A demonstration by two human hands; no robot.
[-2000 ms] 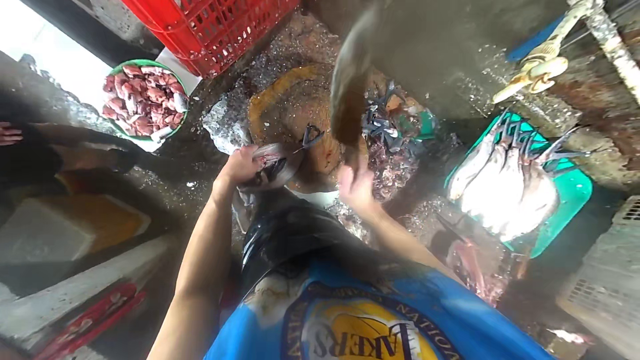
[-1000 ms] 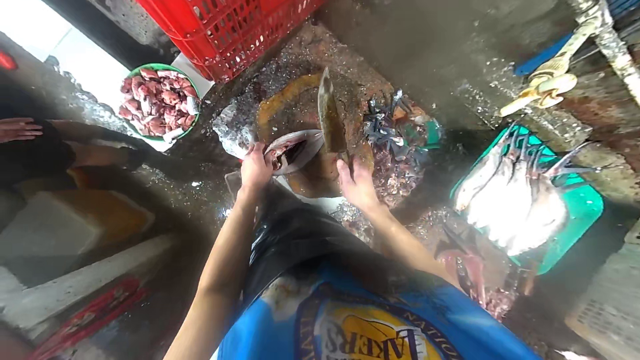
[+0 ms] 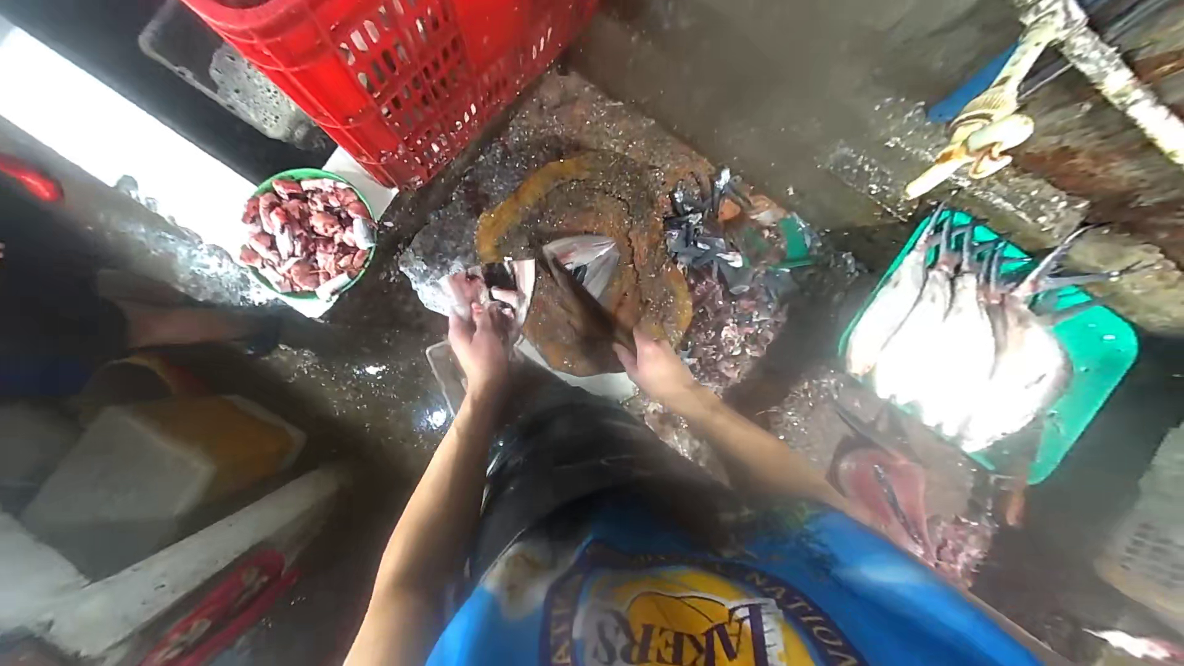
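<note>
My left hand (image 3: 480,344) grips a cut piece of fish (image 3: 499,291) with its dark inner cavity showing, at the left part of a round wooden chopping block (image 3: 564,324). My right hand (image 3: 655,366) is closed on the handle of a large knife (image 3: 585,301), whose blurred blade slants up and to the left over the block. Beside the blade, a separate silvery fish piece (image 3: 587,257) lies on the wood. Fish scraps (image 3: 735,314) and dark cut fins or tails (image 3: 696,227) lie close to the block's right side.
A green-rimmed basin (image 3: 363,199) of fish chunks stands left, near a red plastic crate (image 3: 370,83). Whole fish (image 3: 962,351) lie on a green tray (image 3: 1096,347) at right. A knotted rope (image 3: 985,129) hangs upper right. Another person's leg (image 3: 185,324) is at left.
The fish is in two pieces now, one in my left hand and one on the block. The knife, upright a second ago, now slants leftward across the block.
</note>
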